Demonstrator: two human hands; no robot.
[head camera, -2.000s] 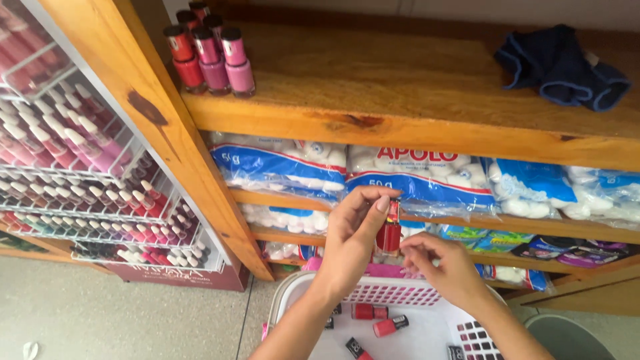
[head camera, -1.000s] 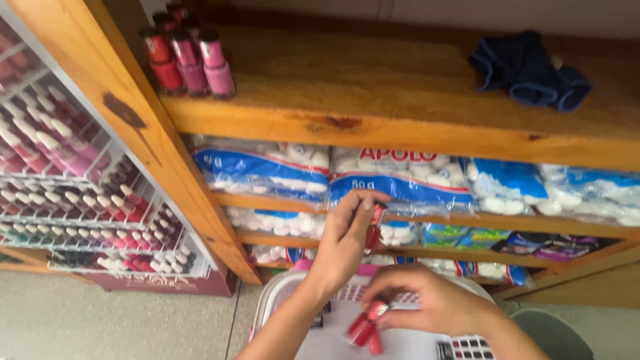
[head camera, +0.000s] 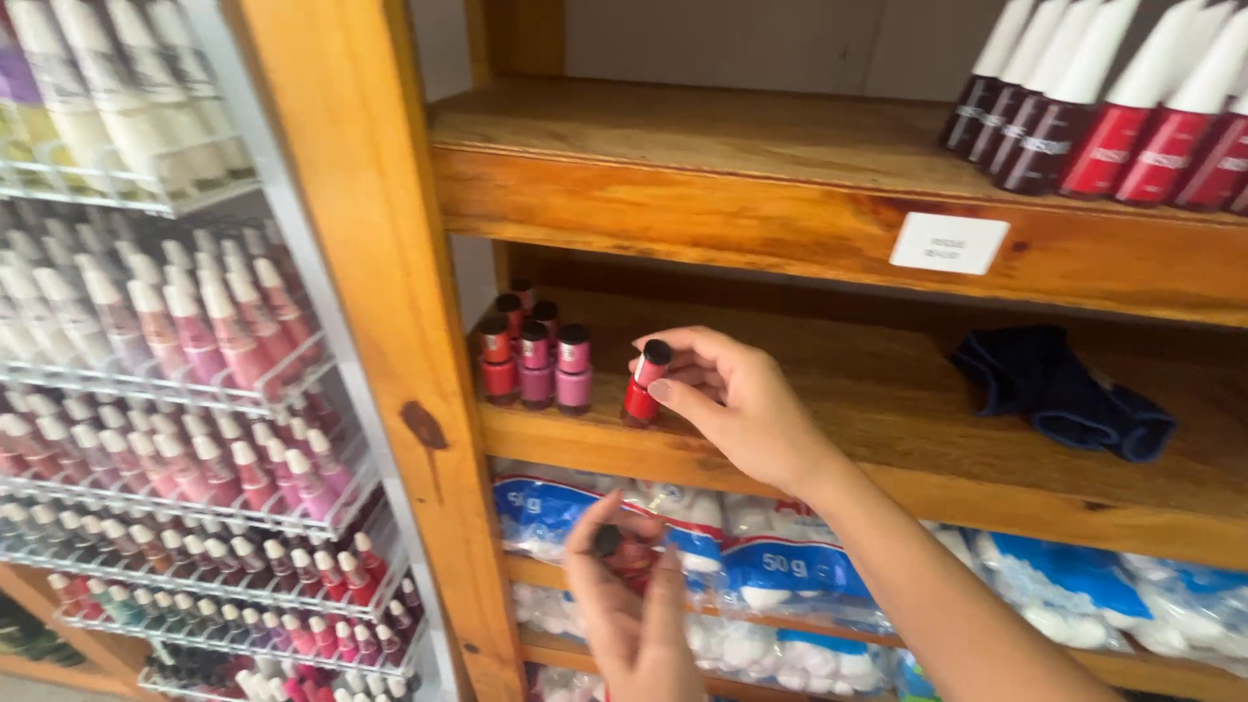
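My right hand (head camera: 736, 405) grips a red nail polish bottle (head camera: 641, 402) by its black cap, upright at the front edge of the wooden shelf (head camera: 829, 468). Just left of it, a small group of bottles stands in rows, among them a red one (head camera: 498, 363), a purple one (head camera: 535, 369) and a pink one (head camera: 573, 370). Lower down, in front of the cotton bags, my left hand (head camera: 629, 604) is curled around at least one red bottle with a black cap (head camera: 624, 556); its fingers hide part of what it holds.
A wire rack (head camera: 195, 390) full of polish bottles stands left of the wooden upright. Dark blue cloth (head camera: 1063, 390) lies farther right on the shelf. White-capped bottles (head camera: 1111, 136) stand above, and cotton bags (head camera: 799, 565) fill the shelves below.
The view has shifted up. My right hand has risen from over the white basket to the shelf with a red bottle. My left hand still holds red polish, now below the shelf edge.
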